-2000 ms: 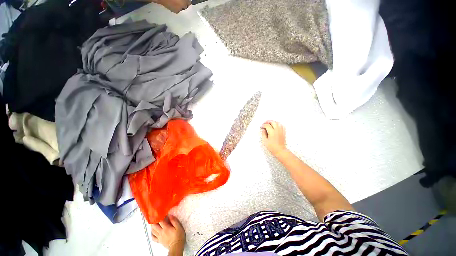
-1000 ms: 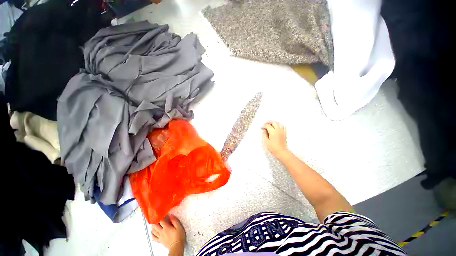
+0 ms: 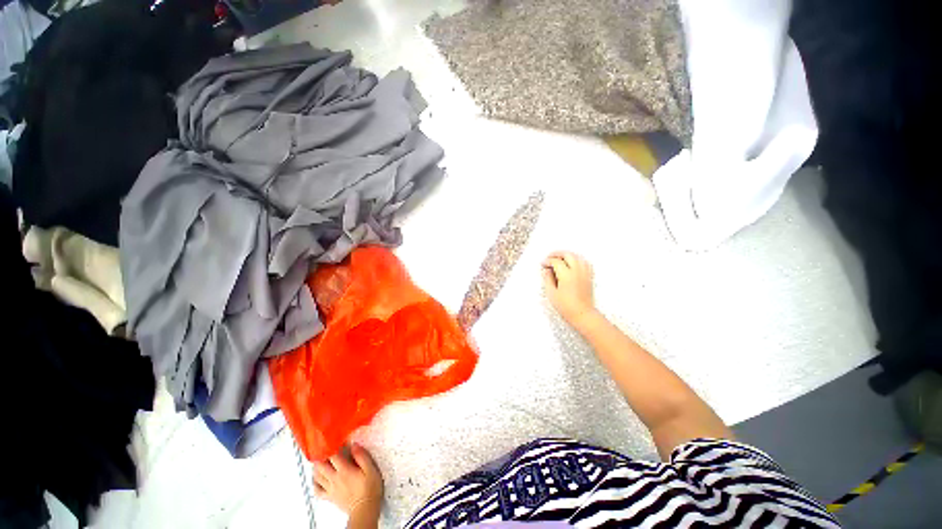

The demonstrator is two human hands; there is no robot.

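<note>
A narrow speckled cut piece [image 3: 502,260] with a pointed far tip lies flat on the white table [image 3: 620,362]; its near end meets the orange-red plastic bag [image 3: 377,346]. My right hand [image 3: 569,286] rests on the table to the right of the piece, not touching it, fingers curled, no thing seen in it. My left hand [image 3: 348,478] lies at the bag's near edge; its fingertips are partly hidden there, so whether it grips the bag is unclear.
Layered grey cloth pieces [image 3: 279,176] lie left of the bag. Black cloth [image 3: 98,124] and a cream bundle [image 3: 77,274] are farther left. Speckled cloth [image 3: 578,67] and white cloth [image 3: 739,134] lie at the far side, a yellow item [image 3: 632,154] beneath. Dark cloth [image 3: 862,196] hangs at right.
A partly visible skin-toned shape at the far table edge, there two seconds ago, is out of view. My hands have stayed in place; the view has shifted very slightly.
</note>
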